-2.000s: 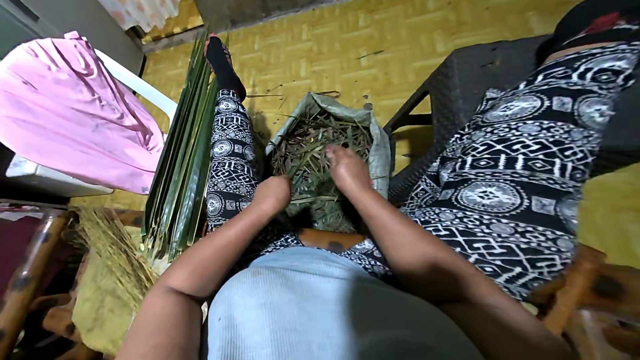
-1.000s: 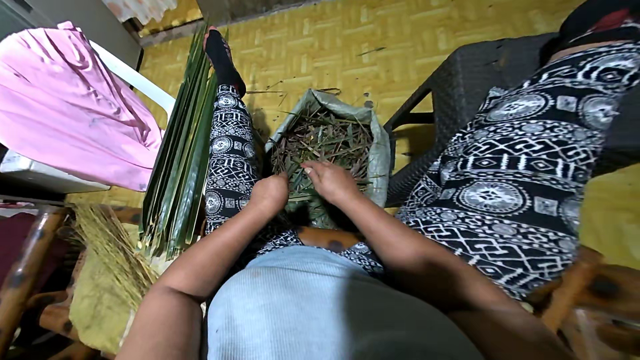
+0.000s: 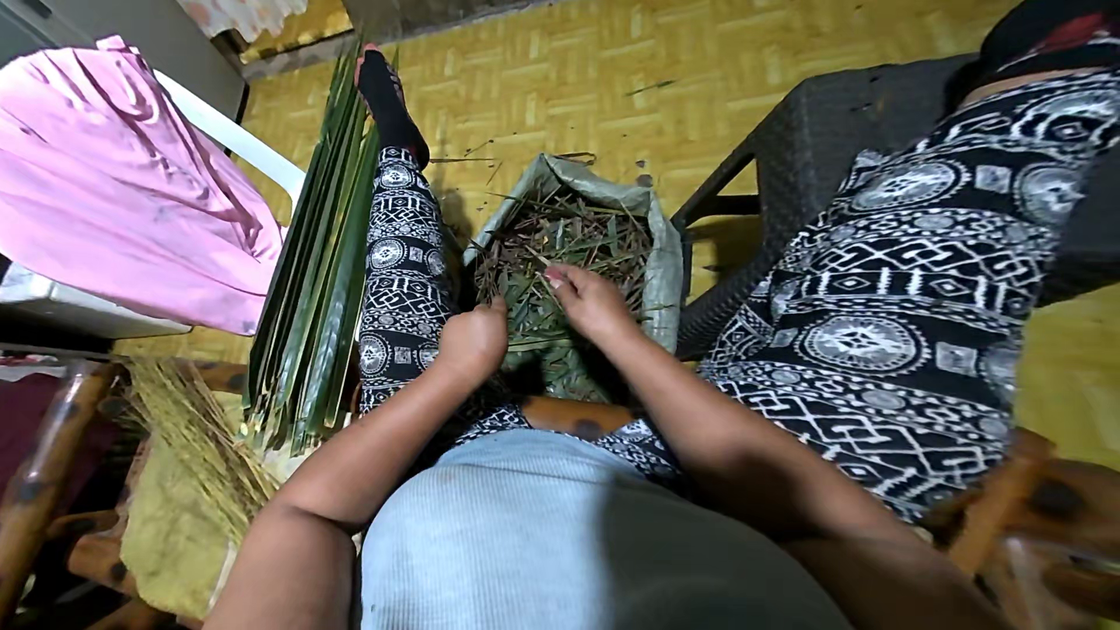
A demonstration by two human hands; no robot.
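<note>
Between my legs stands an open woven plastic sack [image 3: 665, 262] holding leaf scraps and thin strips [image 3: 577, 227]. My left hand [image 3: 475, 339] is closed at the sack's near left side; what lies inside its fist is hidden. My right hand [image 3: 588, 302] is over the scraps, thumb and forefinger pinched on the end of a thin leaf strip [image 3: 535, 255]. A small gap separates the two hands. A bundle of long green palm leaflets [image 3: 311, 289] leans along my left leg.
Thin dry ribs [image 3: 206, 437] lie on a yellow cloth [image 3: 171, 542] at the left. A pink cloth [image 3: 131, 184] drapes a white chair [image 3: 236, 136]. My right leg rests on a dark woven-pattern chair [image 3: 849, 114]. Leaf bits dot the yellow floor [image 3: 560, 87].
My right hand has moved back from the middle of the sack, where it was two seconds ago, toward its near right part. My left hand has stayed about where it was.
</note>
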